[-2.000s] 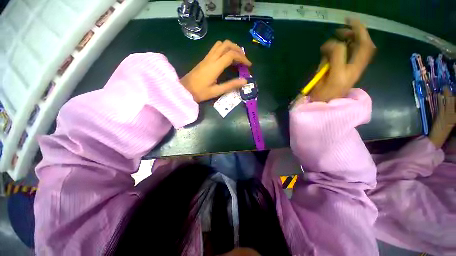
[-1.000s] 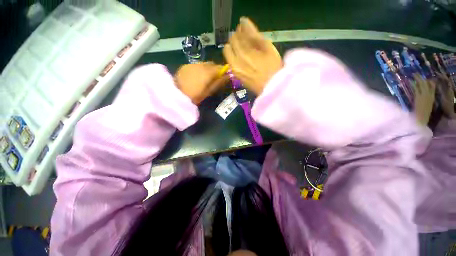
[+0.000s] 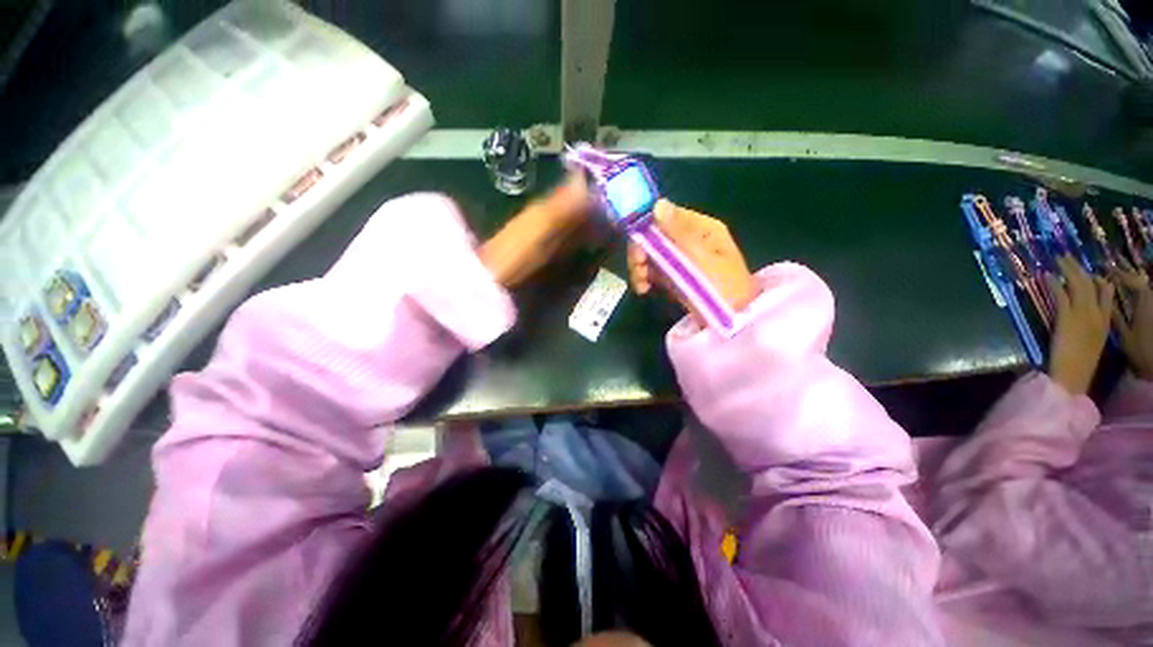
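A smartwatch [image 3: 630, 192] with a purple-and-white strap is raised above the dark-green bench, its square screen lit light blue. My right hand [image 3: 703, 255] holds it from below and the right, with the strap running down toward my sleeve. My left hand [image 3: 541, 236] is blurred and lies just left of the watch; whether its fingers touch the strap's upper end is unclear. A white paper label [image 3: 597, 305] lies on the bench below the watch. The yellow stick is not visible.
White trays [image 3: 190, 152] are stacked at the left, with a few watch bodies [image 3: 49, 375] in pockets. A shiny round object [image 3: 507, 161] stands near the metal post [image 3: 585, 76]. At the right, another person's hands [image 3: 1079, 322] are by several strapped watches [image 3: 1006, 272].
The watch has been picked up from the bench, its screen now lit and facing up. My right hand has moved down onto its strap. The yellow stick has gone from view.
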